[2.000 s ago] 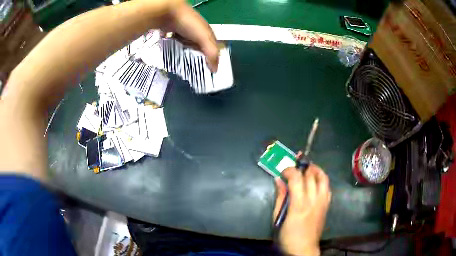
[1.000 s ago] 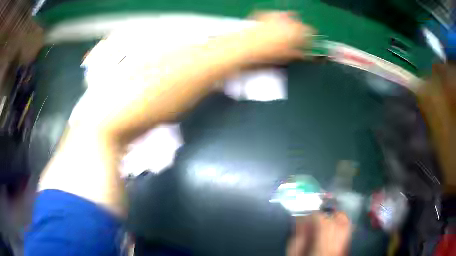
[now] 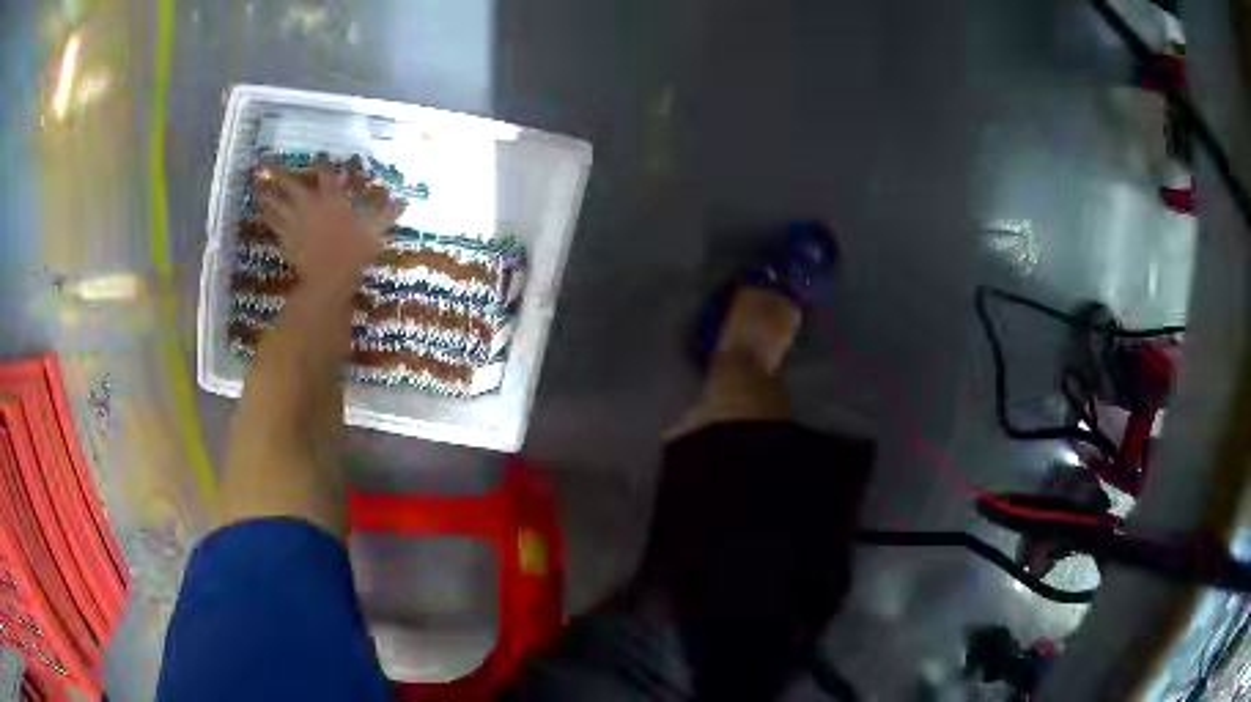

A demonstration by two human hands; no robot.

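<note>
A white shallow plastic tray (image 3: 556,274) stands on the floor at the upper left. It is packed with rows of brown and black-white parts (image 3: 432,322); its upper right part shows a bare white bottom. My left hand (image 3: 327,226) is over the upper left rows with its fingers spread, touching or just above the parts. Whether it grips any part cannot be told. My right hand is out of the picture.
A red plastic frame (image 3: 528,549) is just below the tray. Red ribbed material (image 3: 48,507) is at the left edge. My leg and a foot in a blue shoe (image 3: 809,254) are at centre. Black cables and a red-black item (image 3: 1050,510) lie at the right.
The view has swung from the bench down to the floor. My left hand has gone from the white panels to the tray. My right hand and the green board have left the picture.
</note>
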